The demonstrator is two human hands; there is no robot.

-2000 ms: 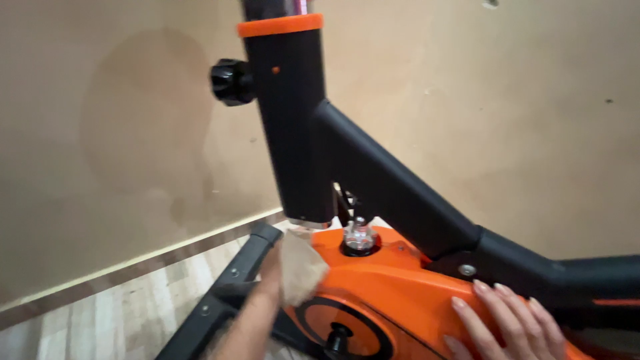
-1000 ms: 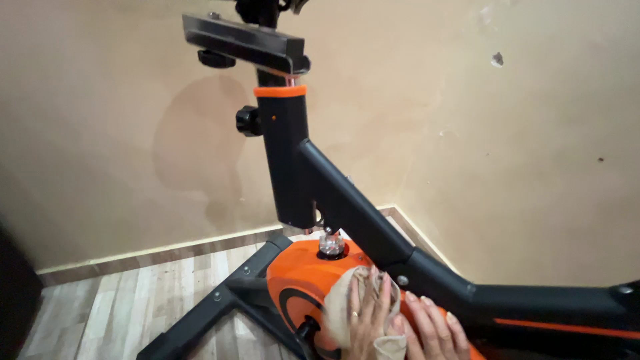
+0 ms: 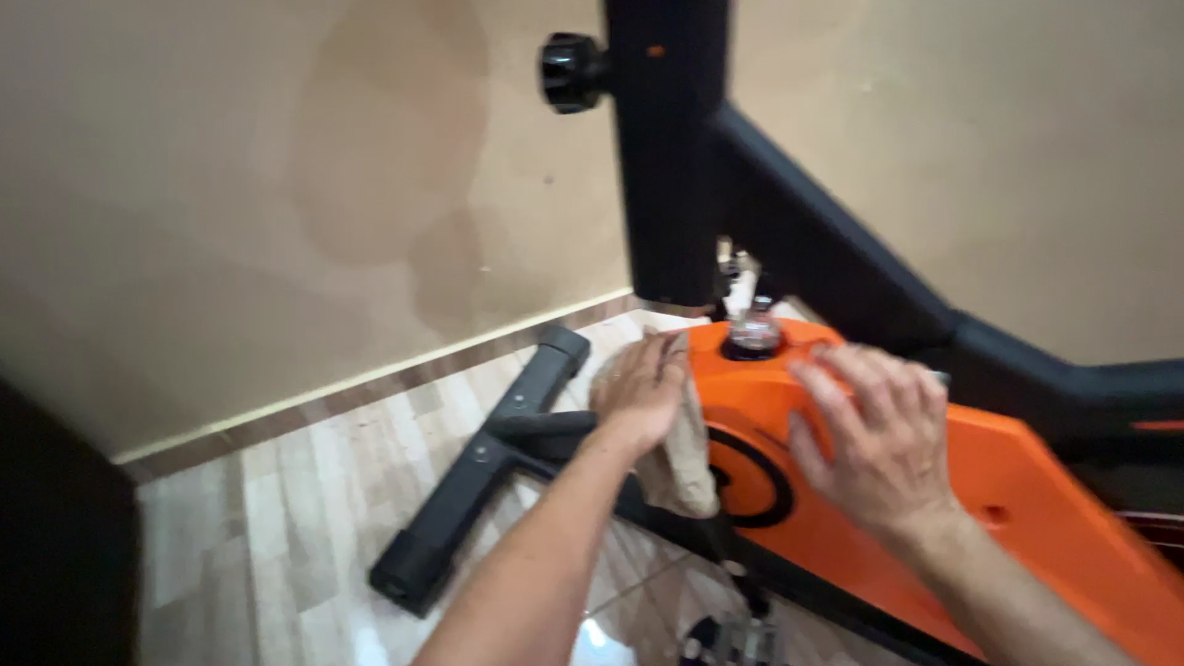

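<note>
My left hand (image 3: pixel 640 384) presses a beige cloth (image 3: pixel 680 462) against the front end of the orange plastic housing (image 3: pixel 925 546) of an exercise bike. Part of the cloth hangs down beside the round black ring on the housing's side. With fingers spread and nothing held, my right hand (image 3: pixel 874 425) rests on the top edge of the same housing. Between the hands, a clear-and-metal fitting (image 3: pixel 756 331) rises from a black opening in the housing top. The bike's black frame (image 3: pixel 832 213) runs above and behind my hands.
A black adjusting knob (image 3: pixel 571 72) sticks out from the upright tube. The black floor stabilizer (image 3: pixel 453 509) lies on the light wood-look floor (image 3: pixel 268 555) at left. A pedal (image 3: pixel 740 640) is low at the bottom. Behind stands a beige wall (image 3: pixel 388 166); something dark fills the left edge.
One second ago the cloth and my left hand were on the housing's upper side, beside my right hand; now they are at its front end. The view has moved closer.
</note>
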